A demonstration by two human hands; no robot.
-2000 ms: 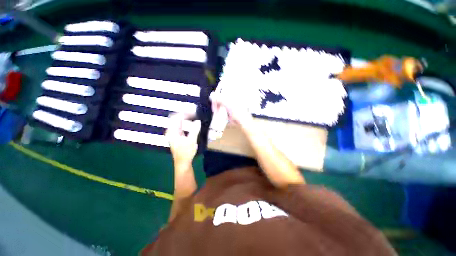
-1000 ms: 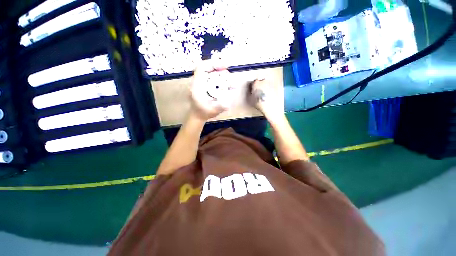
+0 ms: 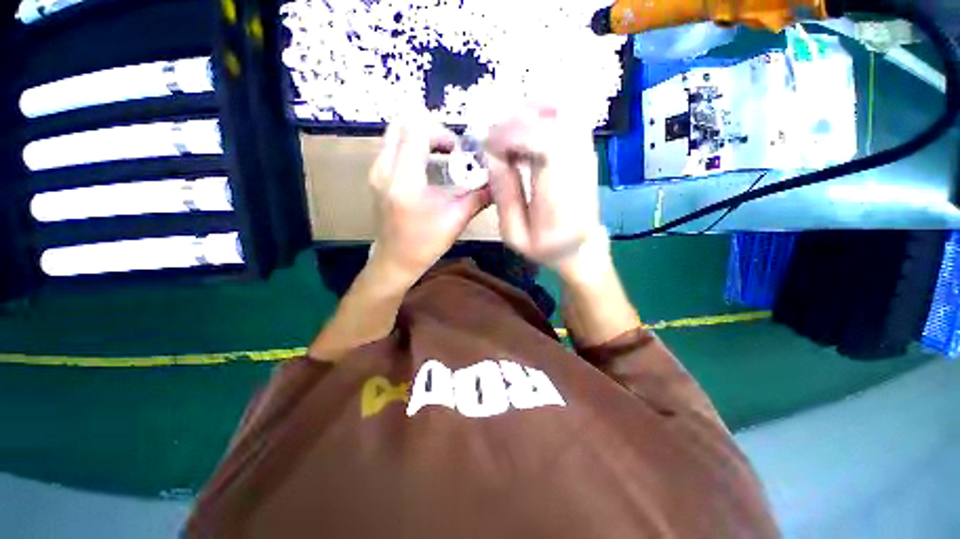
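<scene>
My left hand (image 3: 413, 205) holds a small white plastic fitting (image 3: 464, 170) between its fingers, above the tan work board (image 3: 339, 187). The fitting shows a small dark hole. My right hand (image 3: 547, 195) is blurred and overexposed, close beside the fitting, with its fingertips near it. Whether it touches or holds anything cannot be told. Behind my hands, the black parts tray (image 3: 457, 72) is heaped with small white plastic parts (image 3: 353, 53); a dark patch shows in its middle.
White tubes (image 3: 121, 142) lie in rows in a black rack (image 3: 258, 158) at left. The orange electric screwdriver (image 3: 716, 13) is at the top right. A pale screw feeder (image 3: 695, 126) sits by a blue bin (image 3: 628, 158). A black cable (image 3: 821, 172) curves at right.
Since one second ago, my right hand has moved up and left to the fitting in my left hand. The orange screwdriver has come back into view at the top. The view has shifted slightly.
</scene>
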